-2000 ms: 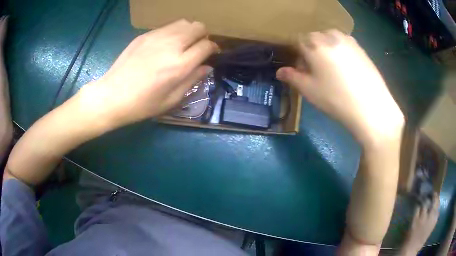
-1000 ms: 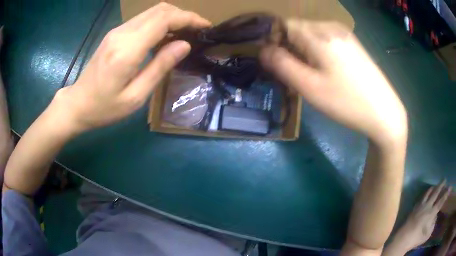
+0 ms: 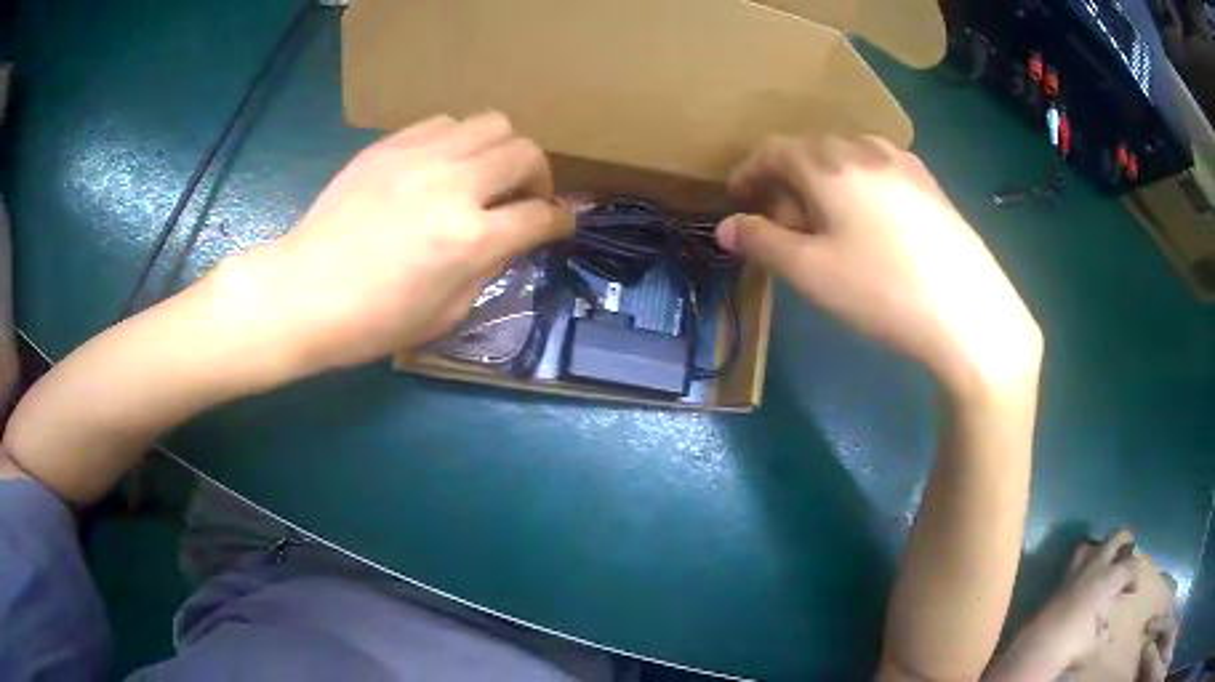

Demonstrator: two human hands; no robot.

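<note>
An open brown carton (image 3: 582,392) lies on the green bench in front of me, its lid (image 3: 586,80) raised at the back. A coiled black cable (image 3: 640,240) lies across the back of the box. My left hand (image 3: 426,233) has its fingertips at the coil's left end; my right hand (image 3: 866,227) has thumb and bent fingers at its right end. Both seem to hold it lightly. A black power adapter (image 3: 626,357) lies at the front, with a thin lead (image 3: 730,340) curving on its right. A clear plastic bag (image 3: 504,320) is at the left, partly under my left hand.
A black unit with red terminals (image 3: 1086,100) stands at the back right, with a small dark item (image 3: 1033,193) near it. Another person's hand (image 3: 1086,600) is at the lower right by brown cardboard (image 3: 1133,626). A black cable (image 3: 200,167) runs along the left.
The coiled cable, held raised above the box a second ago, is now down inside it. My hands have lowered with it. The box sits slightly nearer me, with more of the lid showing.
</note>
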